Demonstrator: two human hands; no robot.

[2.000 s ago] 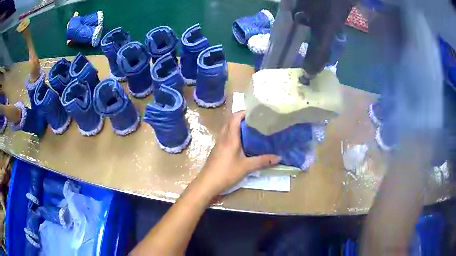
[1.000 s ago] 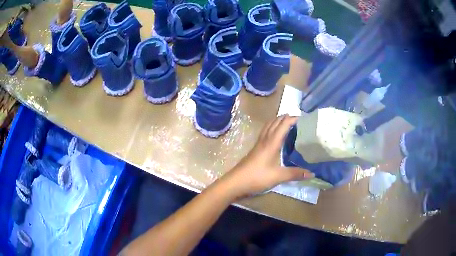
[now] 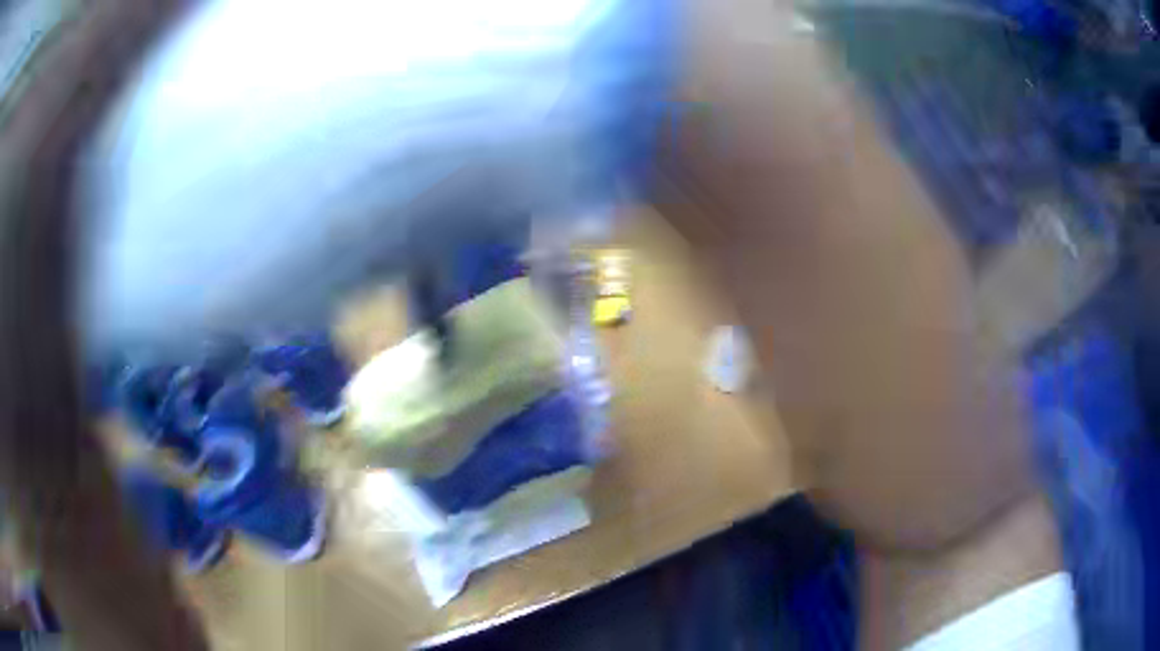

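Note:
My right hand (image 3: 344, 140), in a white glove with a blue cuff, is a large blur close to the camera; its fingers cannot be made out. Its bare forearm crosses the right half. A dark brown blurred shape at the left edge may be my left arm; my left hand cannot be made out. The cream press pad (image 3: 471, 369) rests over a blue boot upper (image 3: 522, 448), fluffy edge at right. A white sheet (image 3: 534, 519) lies beneath.
Blurred blue uppers (image 3: 261, 477) stand at left. A yellow item (image 3: 612, 308) lies behind the press. A small white object (image 3: 729, 359), perhaps the glue bottle, is right of it. The brown table's front edge (image 3: 636, 560) runs diagonally below.
My left hand has left the clamped upper. My right arm has come up close to the camera. The view has swung right, and the press now shows further left.

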